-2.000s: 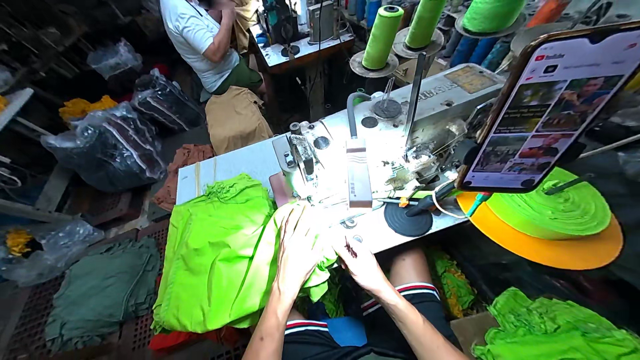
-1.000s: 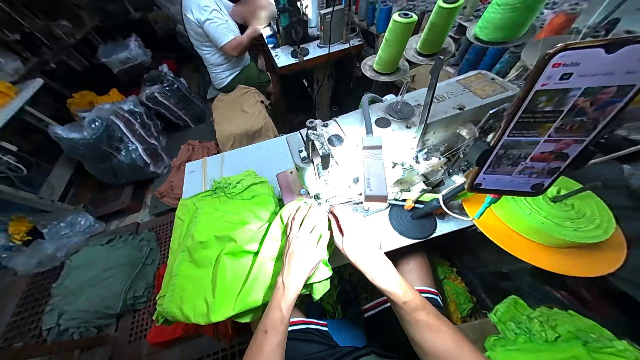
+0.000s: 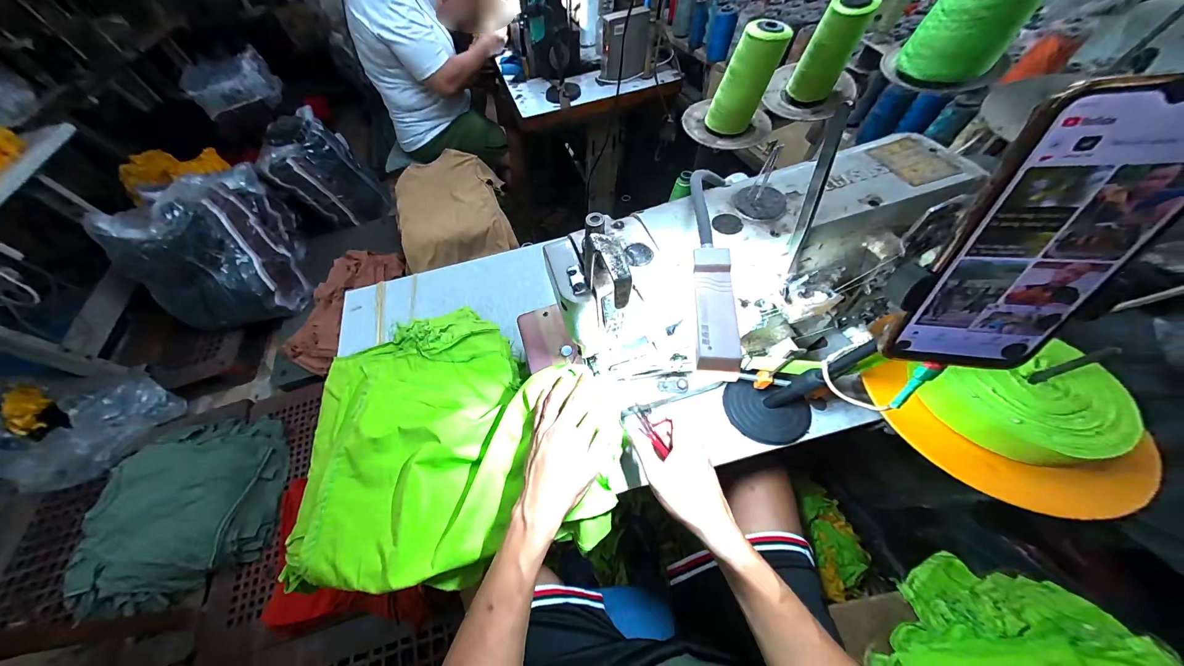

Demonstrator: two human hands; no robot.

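Note:
Lime green fabric [image 3: 407, 462] lies bunched over the left front of the white sewing machine table. My left hand [image 3: 564, 453] rests on the fabric's right part with its fingers extended, close to the needle area of the industrial sewing machine [image 3: 615, 268]. My right hand [image 3: 680, 472] is just to the right, closed around a small red-handled tool [image 3: 659, 438], which looks like thread snips. Glare whitens the area between the hands and the machine, so the fabric edge there is hard to make out.
A phone [image 3: 1045, 222] on a holder and a roll of green binding [image 3: 1031, 407] over an orange disc stand at right. Green thread cones [image 3: 749, 79] rise behind. A person [image 3: 412, 74] sits at another machine. Folded dark green cloth [image 3: 180, 509] and plastic-wrapped bundles [image 3: 208, 240] lie left.
My right hand has moved a little away from my left hand and the fabric, and the red-handled tool in it shows more plainly. My left hand has stayed on the fabric.

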